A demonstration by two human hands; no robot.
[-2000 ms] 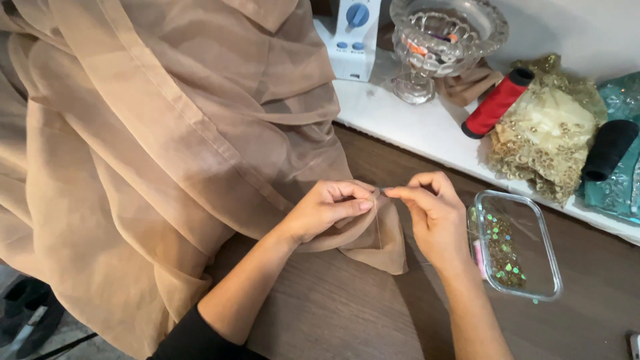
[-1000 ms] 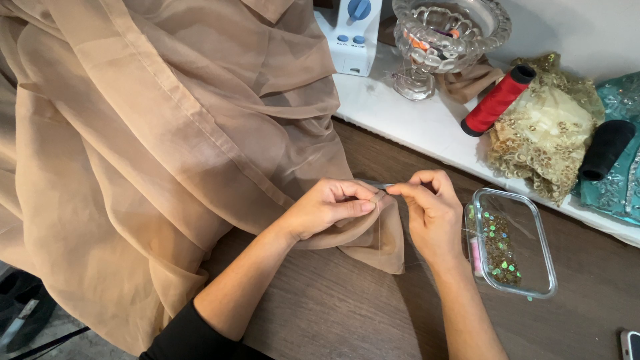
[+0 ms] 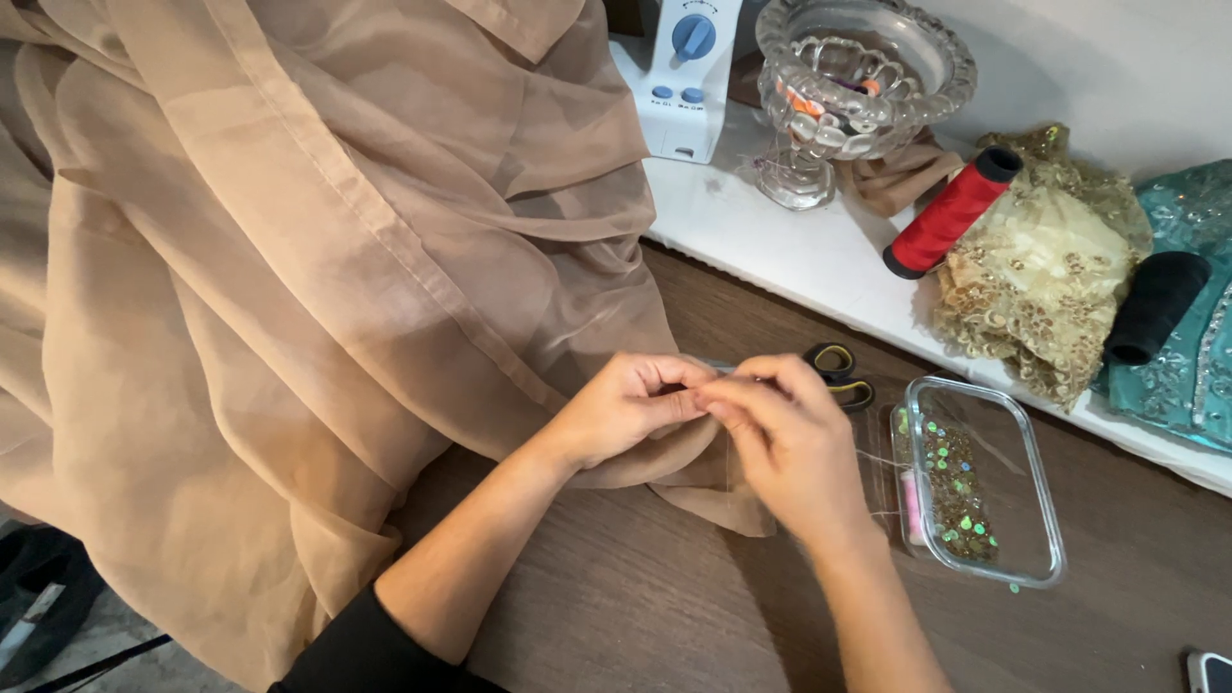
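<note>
Tan sheer fabric (image 3: 385, 289) with a stitched hem spreads over the left half of the view. My left hand (image 3: 630, 409) pinches its edge between thumb and forefinger. My right hand (image 3: 789, 433) meets the left fingertips at that edge, its own fingertips pinched together; whatever small thing it holds is hidden. Thin pale thread runs near the right wrist toward a pink spool (image 3: 912, 505) by a clear container of sequins and beads (image 3: 1059, 539). Scissors with black and yellow handles (image 3: 852, 393) lie partly hidden behind the right hand.
A white shelf (image 3: 712, 221) bears a white machine with a blue dial (image 3: 693, 87), a glass bowl with buttons (image 3: 861, 77), a red thread cone (image 3: 953, 212), gold sequined fabric (image 3: 1049, 260), a black cone (image 3: 1155, 308) and teal fabric (image 3: 1203, 221). A phone-like object (image 3: 1208, 671) lies lower right.
My right hand has moved left against the left fingertips, and the scissor handles behind it now show. My left hand keeps its pinch on the fabric edge.
</note>
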